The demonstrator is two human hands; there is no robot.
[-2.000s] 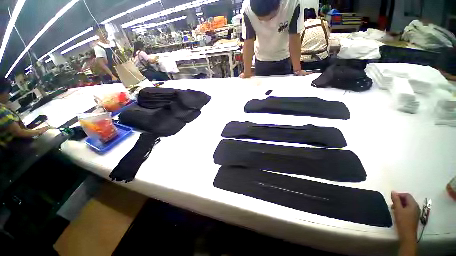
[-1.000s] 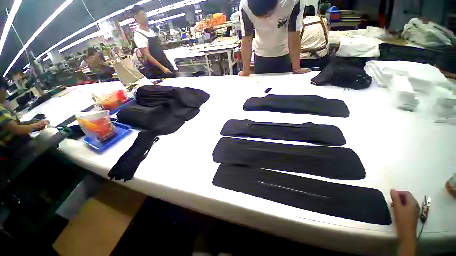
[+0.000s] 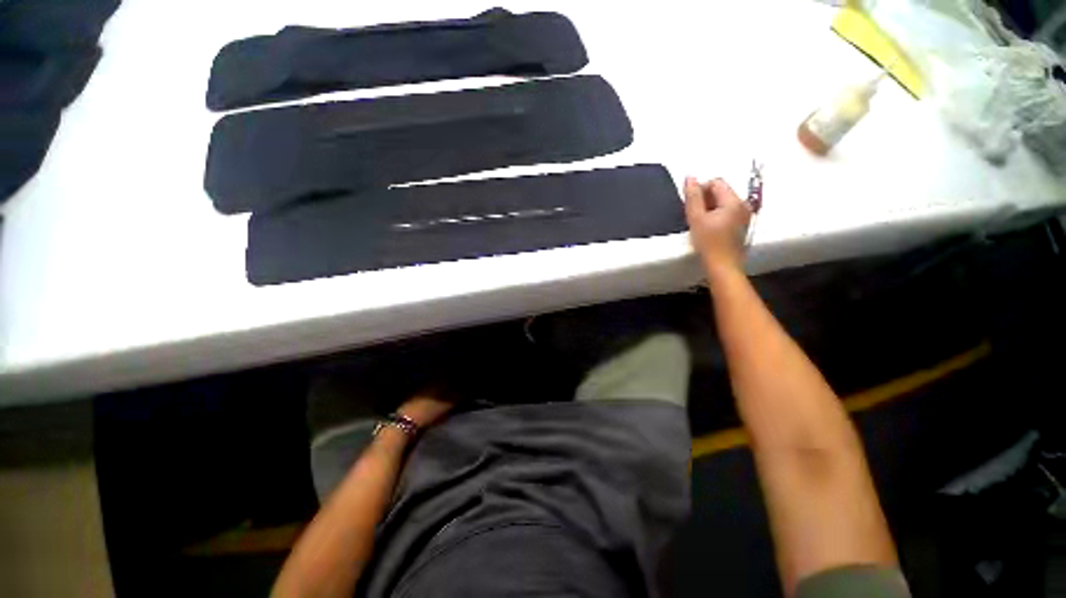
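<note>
Three long black panels with rounded corners lie in rows on the white table [image 3: 164, 306]. The nearest panel [image 3: 468, 240] has a thin white broken line along its middle. Behind it lie a middle panel [image 3: 421, 138] and a far panel [image 3: 397, 58] with a raised band. My right hand [image 3: 717, 216] rests, fingers curled, at the nearest panel's right end; whether it holds anything cannot be told. Small thread snips [image 3: 755, 187] lie just right of it. My left hand [image 3: 426, 408] is low at my lap, below the table edge, its fingers hidden in shadow.
A bottle with amber contents [image 3: 832, 120] lies tilted at the right. Behind it are a yellow sheet [image 3: 879, 49] and a whitish, tangled heap [image 3: 994, 88]. Dark fabric [image 3: 41, 82] lies at the far left. The table's front edge crosses below the panels.
The view has swung down and to the right; my lap, left arm and the whole bottle now show. My right hand stays by the nearest panel's right end.
</note>
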